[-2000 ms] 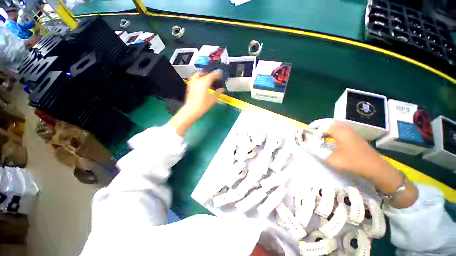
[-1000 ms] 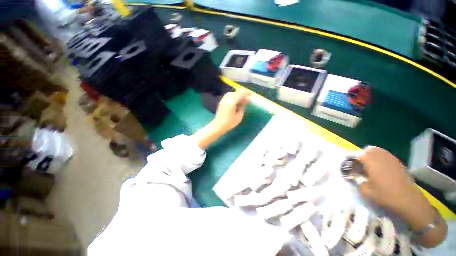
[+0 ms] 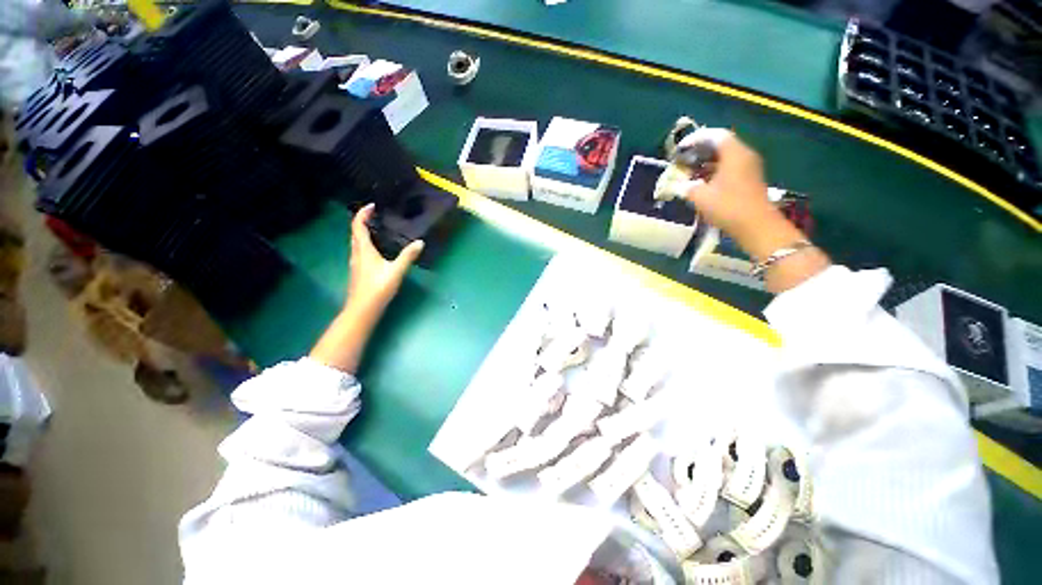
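My right hand point(image 3: 731, 189) holds a smartwatch point(image 3: 692, 162) with a pale strap above an open white box base point(image 3: 651, 217) with a black inside. My left hand point(image 3: 377, 265) has its fingers around a black insert point(image 3: 402, 219) beside the insert stack. A printed box lid point(image 3: 575, 163) stands beside another open box base point(image 3: 499, 158). A second lid is partly hidden under my right forearm. Pale watch straps point(image 3: 674, 511), several with watch heads, lie on the white sheet point(image 3: 471, 425) in front of me.
Large stacks of black inserts point(image 3: 217, 149) stand at the left. Small watches point(image 3: 462, 67) stand on the green conveyor. A packed box base point(image 3: 971, 337) is at the right. A black blister tray point(image 3: 931, 97) lies on the upper shelf. Brown cartons are on the floor at left.
My right hand has moved from above the sheet to the box base on the conveyor, carrying the watch. My left hand has moved to the insert stack and taken hold of an insert. The view has shifted.
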